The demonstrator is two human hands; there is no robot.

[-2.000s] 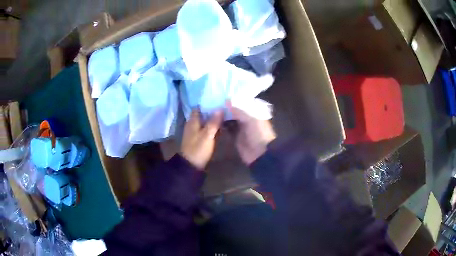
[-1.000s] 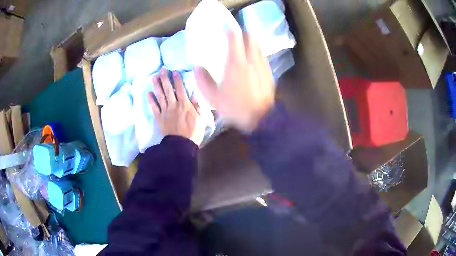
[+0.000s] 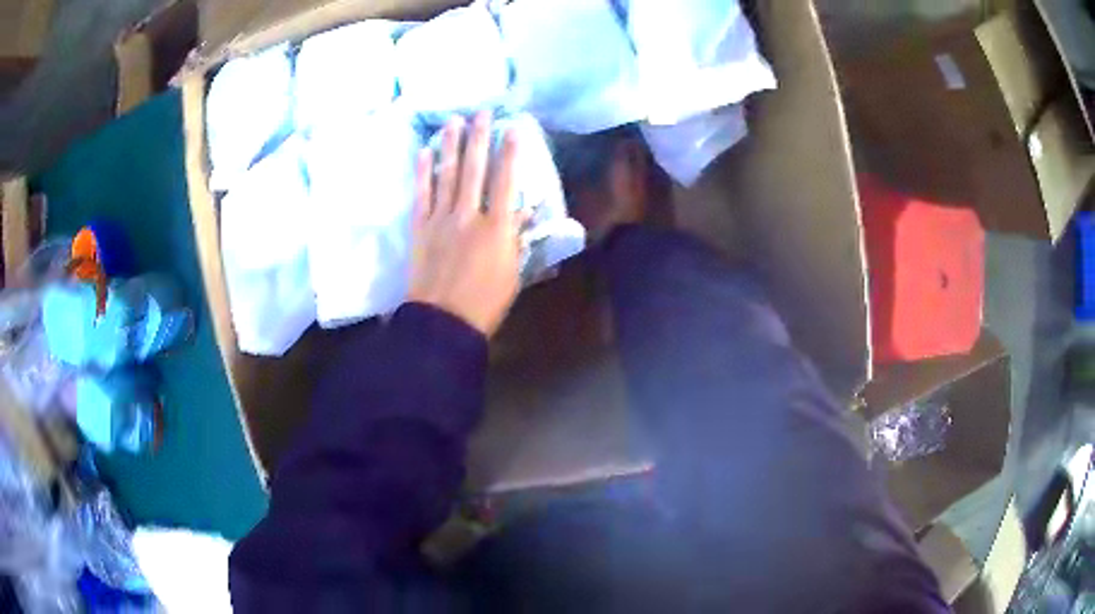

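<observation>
White wrapped speakers (image 3: 360, 216) stand in two rows in the large open packing carton (image 3: 847, 240), pale blue showing faintly through. My left hand (image 3: 466, 240) lies flat with spread fingers on the wrapped speaker (image 3: 534, 180) at the right end of the nearer row. My right hand (image 3: 624, 180) is dark and blurred, down inside the carton just right of that bundle and below the back row; its fingers are partly hidden, and I cannot tell whether it holds anything.
Light-blue speakers (image 3: 118, 408) and an orange and dark-blue object (image 3: 90, 254) are on the green table (image 3: 198, 444) at left, beside crinkled clear plastic. A red stool (image 3: 931, 276) stands right of the carton, near a box with clear plastic (image 3: 913, 432) and other open cartons.
The raised white bundle now sits level in the back row. My right hand has moved off it, down into the carton. My left hand has shifted right onto the end bundle.
</observation>
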